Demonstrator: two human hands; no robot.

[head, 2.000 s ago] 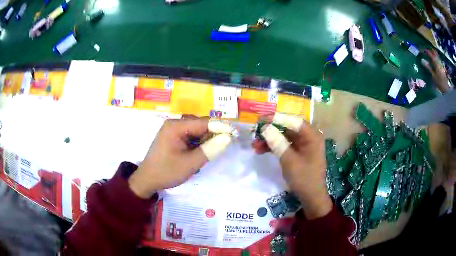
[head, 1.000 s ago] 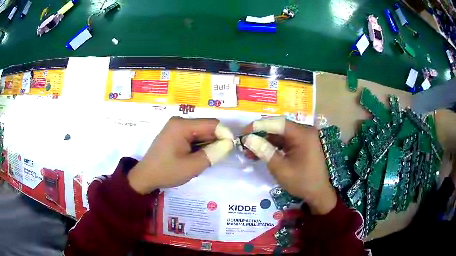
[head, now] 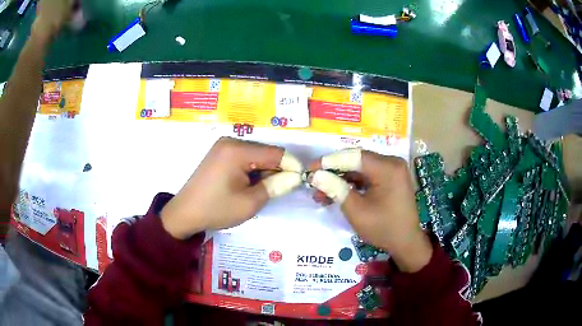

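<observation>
My left hand (head: 239, 184), with cream covers on thumb and finger, pinches thin wires (head: 274, 170), mostly hidden by the fingers. My right hand (head: 370, 191), also with cream finger covers, pinches a small dark green circuit board, of which only slivers show. The fingertips of both hands meet above the printed sheet (head: 255, 251), at a small pale piece too small to tell clearly. No battery is visible in my hands.
A green belt (head: 255, 38) runs across the back with blue batteries (head: 374, 27) and a pink toy car body (head: 507, 43). Long green board strips (head: 507, 213) are heaped at right on the tan tabletop (head: 440, 121). Another person's arm (head: 25, 83) reaches over the left side.
My hands have come together, the wire end now against the board. The belt items sit farther right in view. Another person's arm has entered at the left.
</observation>
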